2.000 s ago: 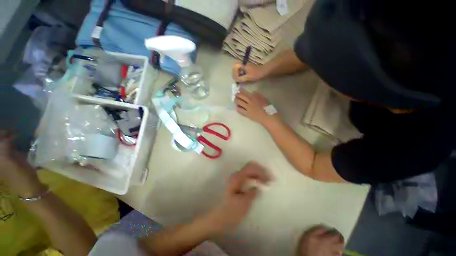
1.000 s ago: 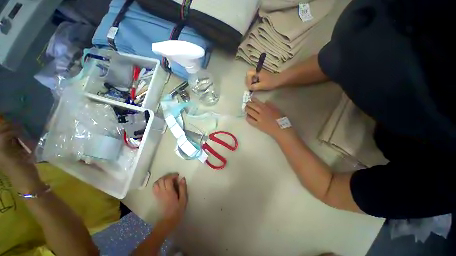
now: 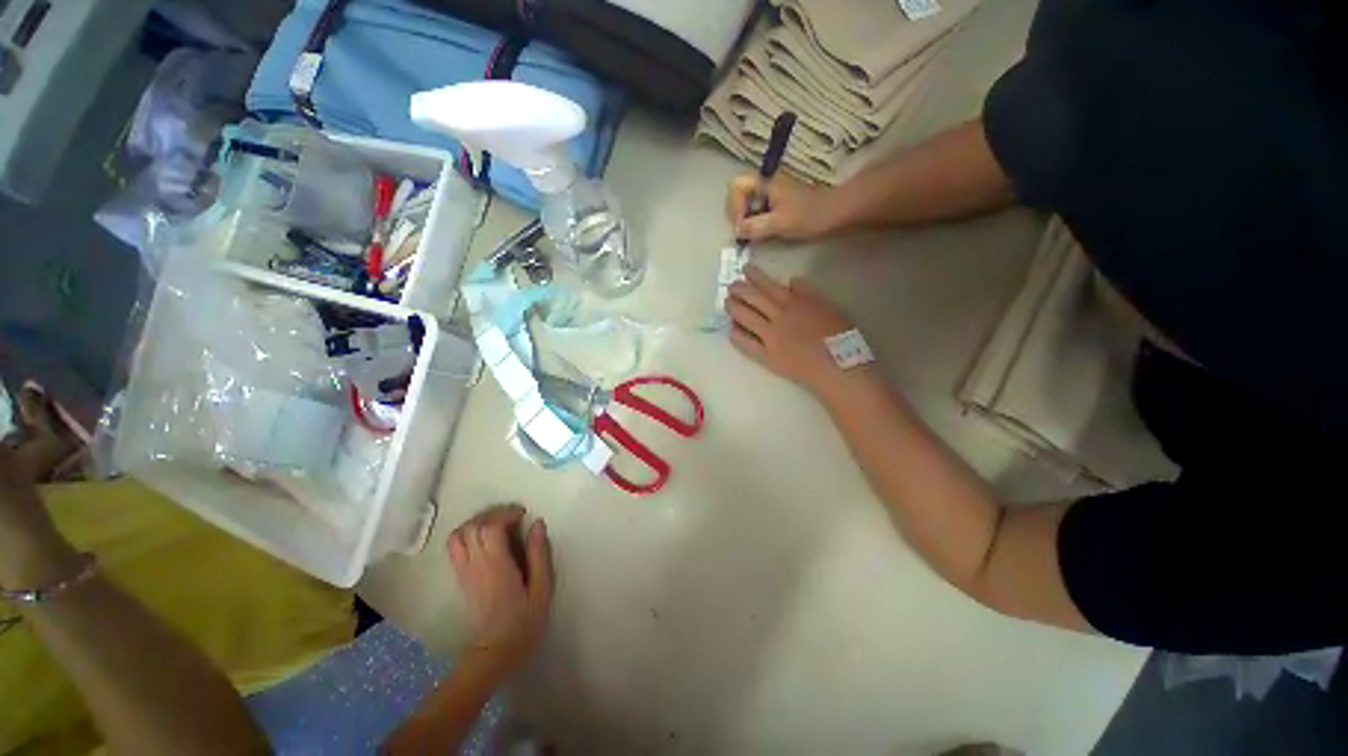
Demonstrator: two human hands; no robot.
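My left hand (image 3: 503,579) rests palm down on the table, fingers loosely curled, nothing visible in it. Of my right hand, only a small skin-coloured edge shows at the bottom frame edge; its state is hidden. The red-handled scissors (image 3: 636,455) lie above and right of my left hand, partly under a curling label strip (image 3: 510,365). Across the table, another person's hand holds a black marker pen (image 3: 763,166) on a small label (image 3: 730,270), while the other hand steadies it; a sticker (image 3: 849,349) is on that wrist.
A white tool tray (image 3: 399,488) holds pens, tape and clear plastic. A clear spray bottle (image 3: 589,234) stands nearby. Tied blue cloth (image 3: 399,104) lies behind; folded beige cloth (image 3: 798,89) is at the back and right. A braceleted arm (image 3: 89,635) is at the left.
My left hand moved from the table's middle to the left, and the small white piece in it is gone from view. My right hand slipped almost wholly out at the bottom edge.
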